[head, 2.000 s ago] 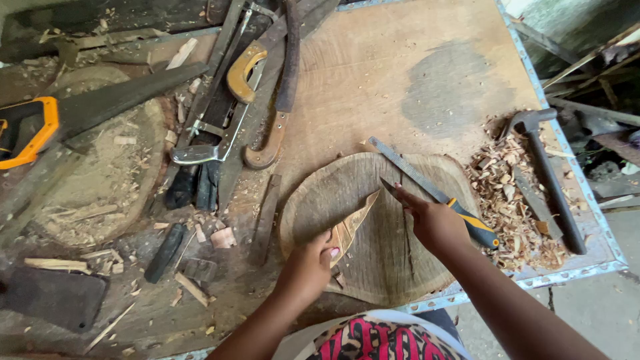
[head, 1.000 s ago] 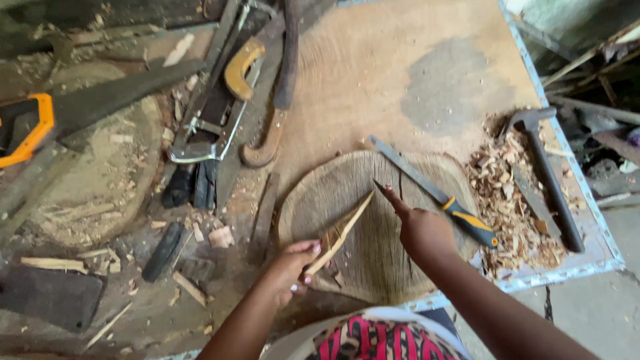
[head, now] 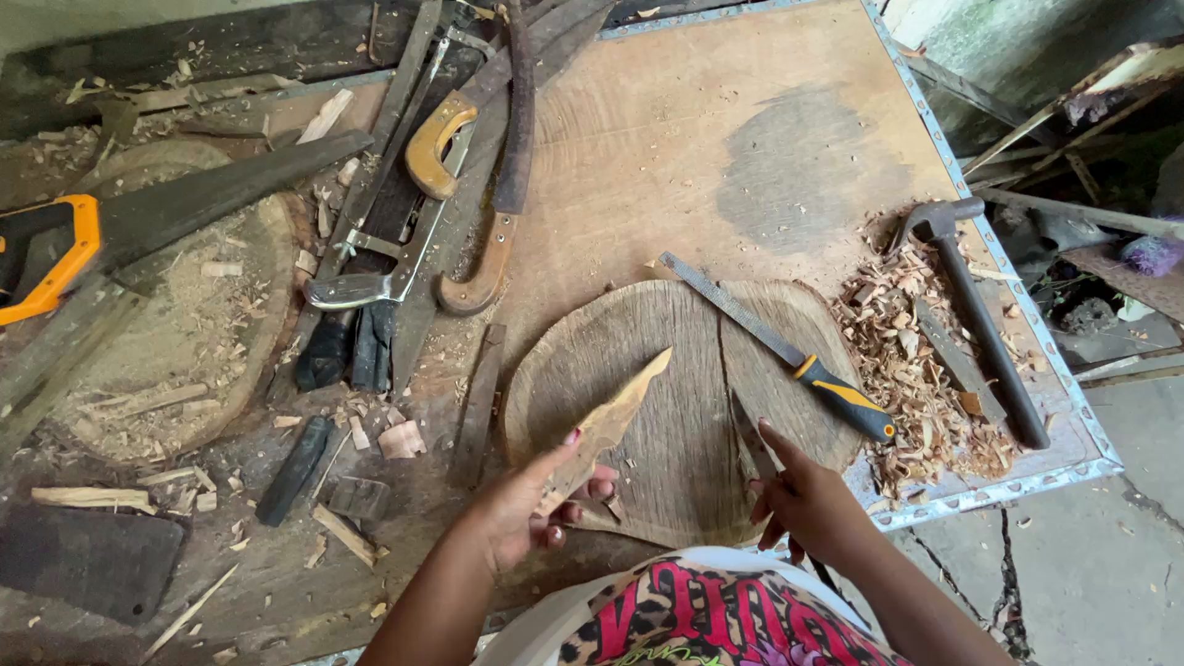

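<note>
My left hand point(head: 523, 509) holds a flat, pointed piece of pale wood point(head: 610, 421) by its wide end, its tip slanting up and to the right. In my right hand point(head: 800, 504) is a knife with a dark blade point(head: 751, 435), the index finger laid along it; its handle is hidden by the hand. Both hands are over the near part of a round wooden slab point(head: 647, 324) with a crack. Wood and blade are apart. A rasp point(head: 735, 310) with a black and yellow handle lies across the slab's right side.
A hammer point(head: 980, 314) and a metal strip point(head: 957, 361) lie on wood shavings point(head: 888, 361) at right. Hacksaws, a handsaw point(head: 222, 199), a curved wooden-handled tool point(head: 481, 268), a second slab point(head: 213, 324), a dark cleaver-like plate point(head: 88, 560) and wood scraps cover the left.
The knife has moved away from the pale wood, down and to the right with my right hand. The wood has turned and shows its broad face.
</note>
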